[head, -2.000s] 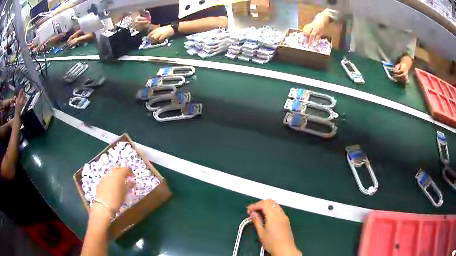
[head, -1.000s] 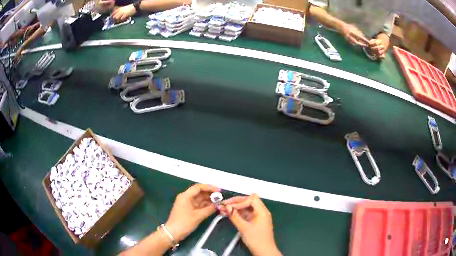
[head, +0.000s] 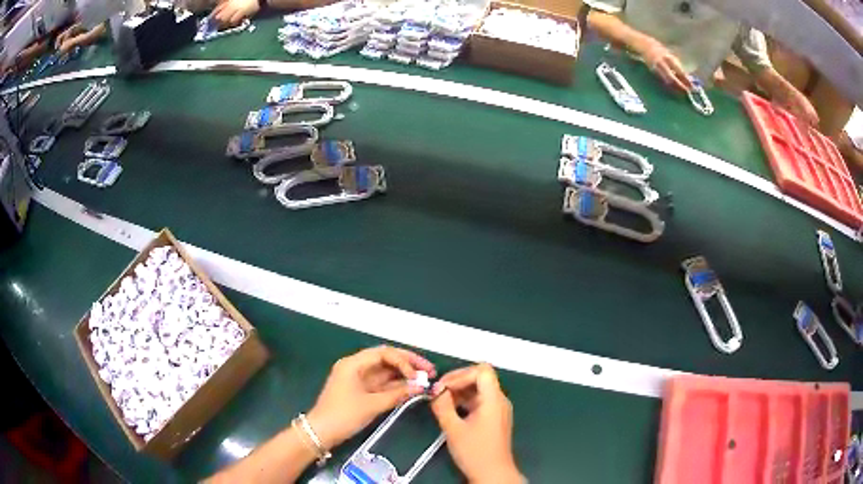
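A loop-shaped housing (head: 371, 465) lies at the bottom middle, its rounded end up between my hands and its blue-patched end near me. My left hand (head: 371, 392) holds a small white round fitting (head: 420, 379) between thumb and fingertips at the loop's rounded end. My right hand (head: 476, 416) has its fingertips pinched at the same end, beside the fitting. Whether the right fingers grip the housing or a tiny part is too small to tell.
A cardboard box (head: 213, 393) of white fittings stands at left, a pink-red compartment tray (head: 695, 425) at lower right. More housings (head: 329, 185) lie on the green surface beyond the white strip (head: 397, 329). Across are stacked housings (head: 416, 33), another box (head: 525, 59), a second tray (head: 804, 156) and other people's hands.
My left hand has left the parts box and come to the housing with a fitting. Since one second ago, the fitting sits closer to the loop end, and the housings beyond have shifted right in view.
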